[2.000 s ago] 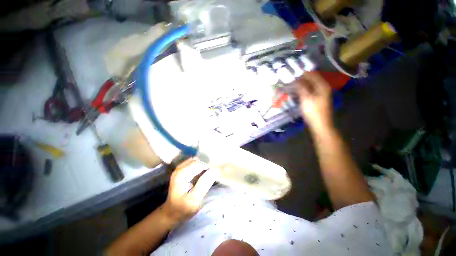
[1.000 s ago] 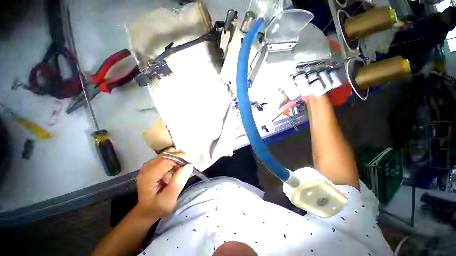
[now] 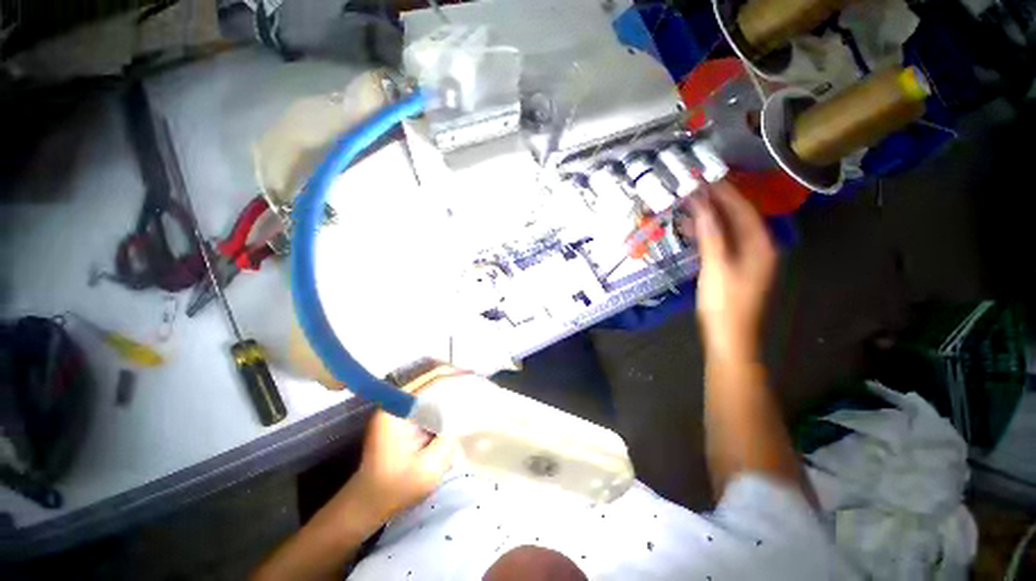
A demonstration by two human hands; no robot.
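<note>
The overlock machine [image 3: 602, 68] stands under bright glare that hides most of its open front [image 3: 534, 255]. Several silvery-white tension knobs [image 3: 648, 182] line its right part. My right hand [image 3: 733, 255] has its fingertips at the machine's right end, beside these knobs; whether it grips anything is unclear. My left hand [image 3: 398, 454] is low at the table edge, its fingers partly hidden behind the lamp head; what it holds cannot be seen. The lamp's cream head [image 3: 540, 454] and blue flexible arm [image 3: 305, 244] cross in front.
A black-and-yellow screwdriver [image 3: 259, 380], red-handled pliers [image 3: 241, 244], dark scissors [image 3: 159, 244] and a small yellow-handled tool [image 3: 131, 347] lie at left. Gold-brown thread cones [image 3: 858, 117] stand at upper right. White scraps [image 3: 897, 488] and a green crate [image 3: 966, 369] are at lower right.
The lamp head and arm now appear further left, covering my left fingers, where a slim silver tool showed a second ago. My right fingers now show beside the knobs. The camera view has shifted.
</note>
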